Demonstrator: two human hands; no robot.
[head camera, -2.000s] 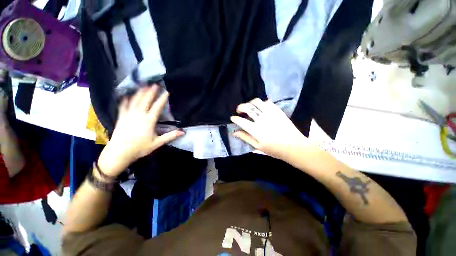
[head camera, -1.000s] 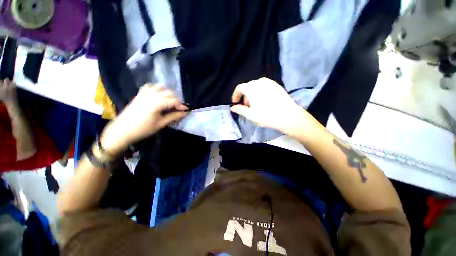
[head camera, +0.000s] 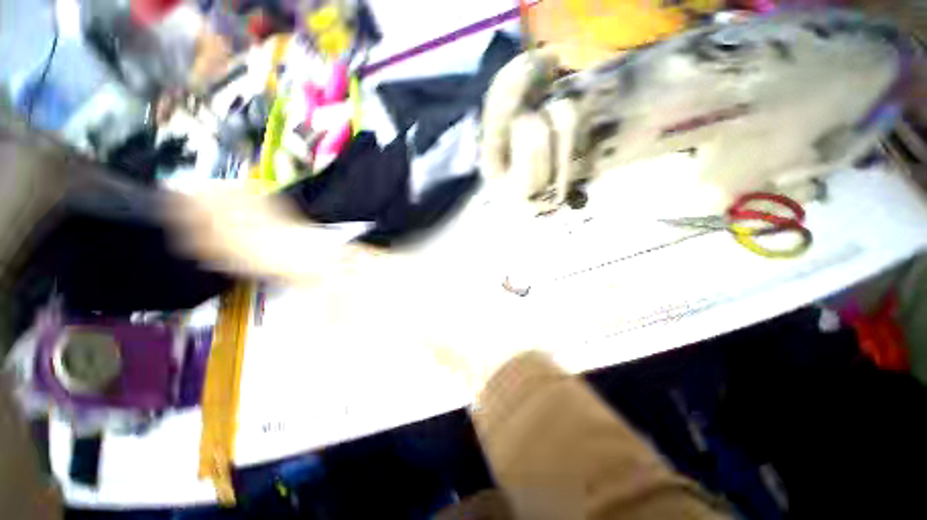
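The view is blurred. The black garment (head camera: 351, 181) with grey panels (head camera: 440, 163) lies bunched at the back of the white table, left of the sewing machine's head (head camera: 544, 137). My left hand (head camera: 305, 252) reaches in from the left to the near side of the garment; its fingers are smeared, and I cannot tell if they hold cloth. My right hand (head camera: 462, 361) is low over the table's middle, washed out against the white surface, its fingers not readable. Scissors (head camera: 769, 223) with red and yellow handles lie right of the machine head.
Yellow tape (head camera: 224, 391) crosses the table's left part. A purple machine (head camera: 117, 361) with a round handwheel stands at far left. Dark cloth (head camera: 112, 249) lies beyond it. Pink thread cones (head camera: 327, 112) and a lime green basket (head camera: 272, 142) are at the back.
The view has swung, bringing the machine and scissors further into view. My hands have left the grey-edged hem and spread apart. The garment is now bunched at the back.
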